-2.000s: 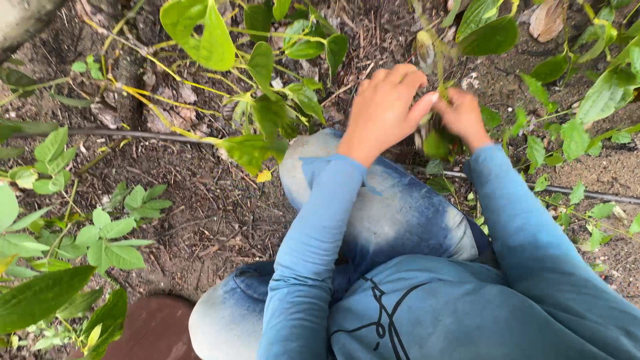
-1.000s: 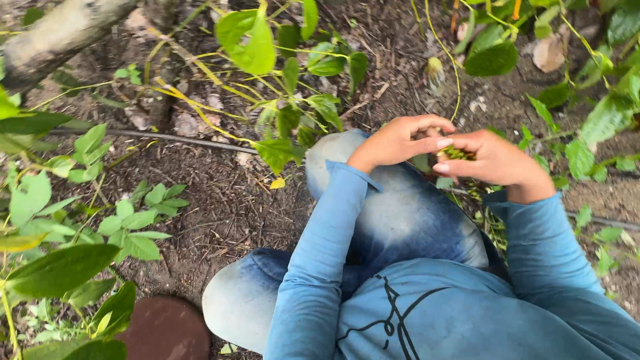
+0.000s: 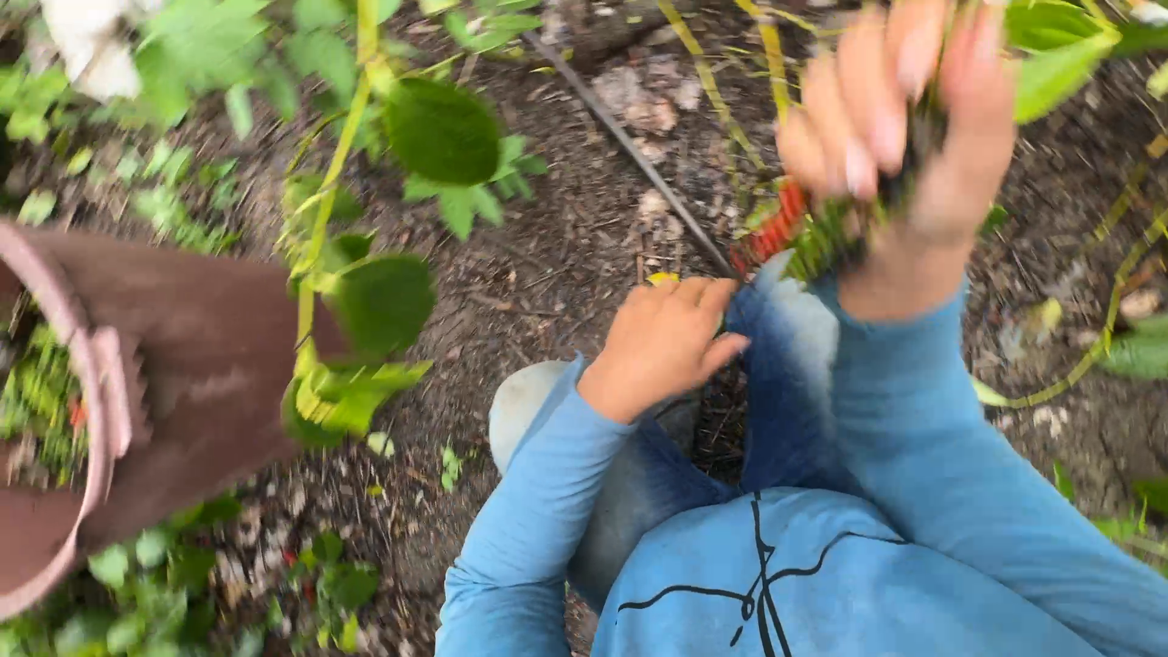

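My right hand, raised at the upper right and blurred, is closed around a bunch of green and red berry spikes that look like pepper spikes. Lower and nearer the middle, my left hand hangs over my knee, palm down, its fingers loosely together; whether anything lies under them is hidden. A brown bucket leans in at the left edge, its mouth facing left, with more green spikes and a little red inside.
A leafy yellow-green vine hangs in front of the bucket. A thin dark hose or pipe crosses the littered soil towards my knees. Yellow stems rise at the top, and low weeds grow around the bucket.
The view has swung left, bringing the bucket's mouth in. My hands were together over the spikes and are now apart, the bunch in my right hand.
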